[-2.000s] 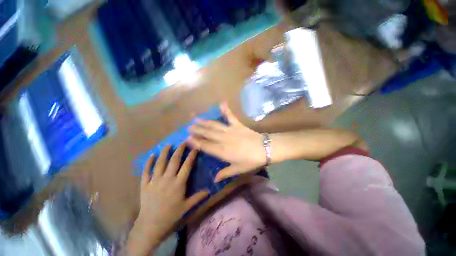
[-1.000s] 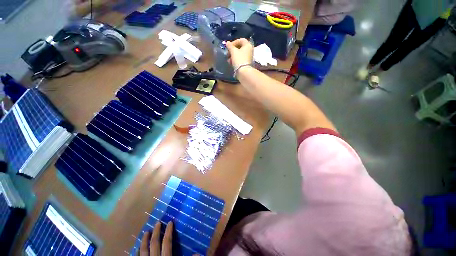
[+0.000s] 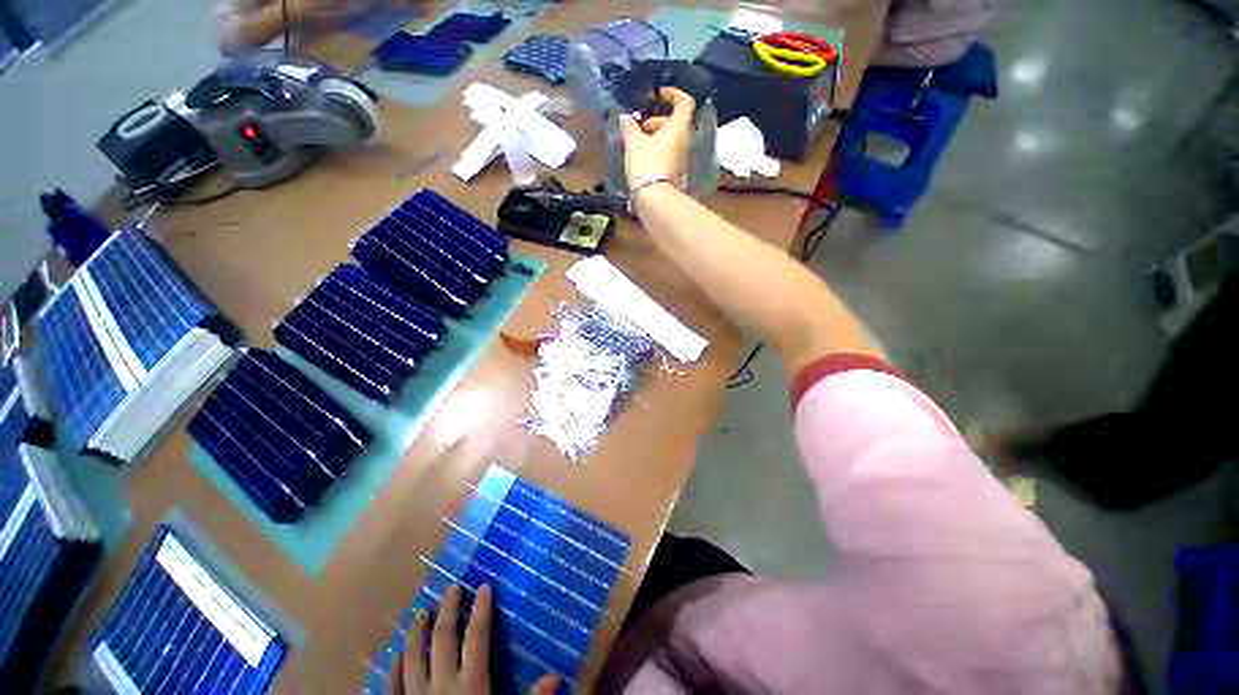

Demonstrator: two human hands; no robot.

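A blue solar cell (image 3: 544, 557) with pale parallel lines lies flat near the table's front edge, with thin ribbon ends jutting from its left side. My left hand (image 3: 455, 645) rests on its lower left part, fingers spread and cut off by the bottom edge. My right hand (image 3: 656, 143) is stretched far forward at a dark round object (image 3: 666, 79) behind the soldering stand. Its fingertips are pinched together; whether they hold anything is too small to tell. A loose heap of silvery ribbon (image 3: 584, 380) lies beyond the cell.
Dark cell stacks (image 3: 360, 330) lie on a green sheet. A white strip (image 3: 635, 308) is beside the ribbon heap. Behind are a black stand (image 3: 554, 220), crossed white strips (image 3: 514, 132), a grey machine (image 3: 279, 118) and a black box (image 3: 772, 92) with red and yellow handles. Finished cells (image 3: 122, 340) are stacked left.
My left hand now rests on the cell, and my right hand has left the cell and reached forward. In the last second the view shifted slightly; my right hand stays at the dark round object.
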